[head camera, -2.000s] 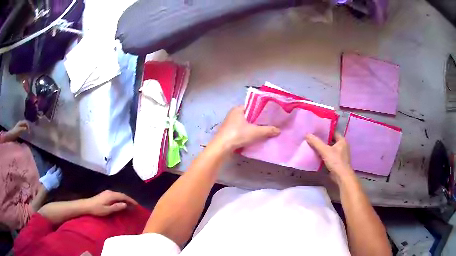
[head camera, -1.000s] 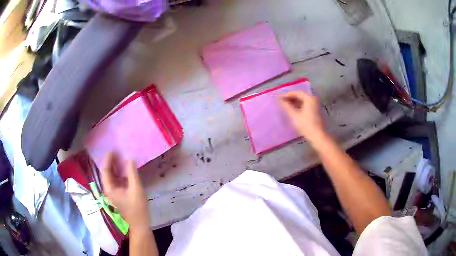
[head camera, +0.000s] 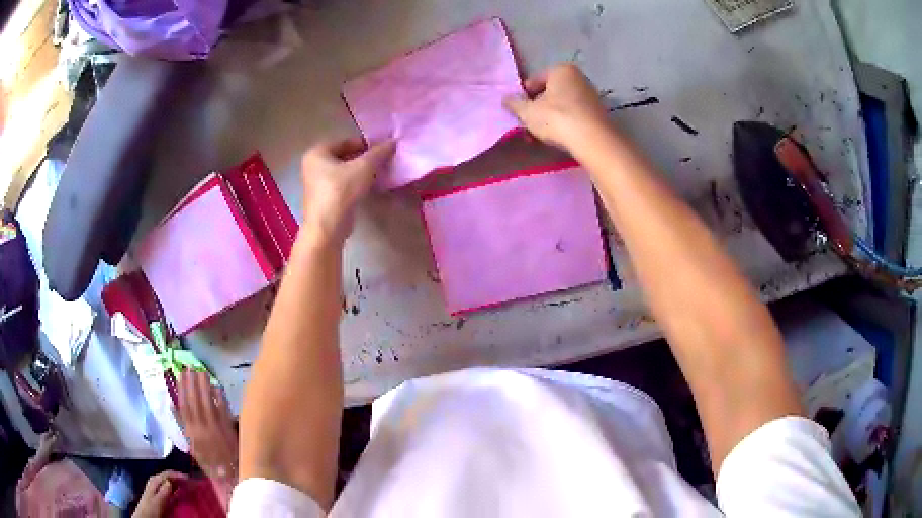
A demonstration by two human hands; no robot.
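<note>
A pink fabric panel (head camera: 440,106) with a red edge is at the upper middle, held by its two near corners. My left hand (head camera: 344,180) pinches its left corner and my right hand (head camera: 558,104) pinches its right corner. The near edge between them is wavy. A second pink panel (head camera: 518,241) with a red edge lies flat just below it. The stack of pink-red panels (head camera: 202,258) lies at the left, its red edges showing, untouched by my hands.
A steam iron (head camera: 778,192) rests at the right, its hose running off right. The dark sleeve board (head camera: 106,167) and purple cloth (head camera: 157,22) are upper left. A red-white bundle (head camera: 152,372) with a green tie is lower left, another person's hand (head camera: 205,417) by it.
My left hand has moved from the stack to the upper panel. My right hand has left the lower panel and grips the upper one. Another person's hand has appeared beside the bundle.
</note>
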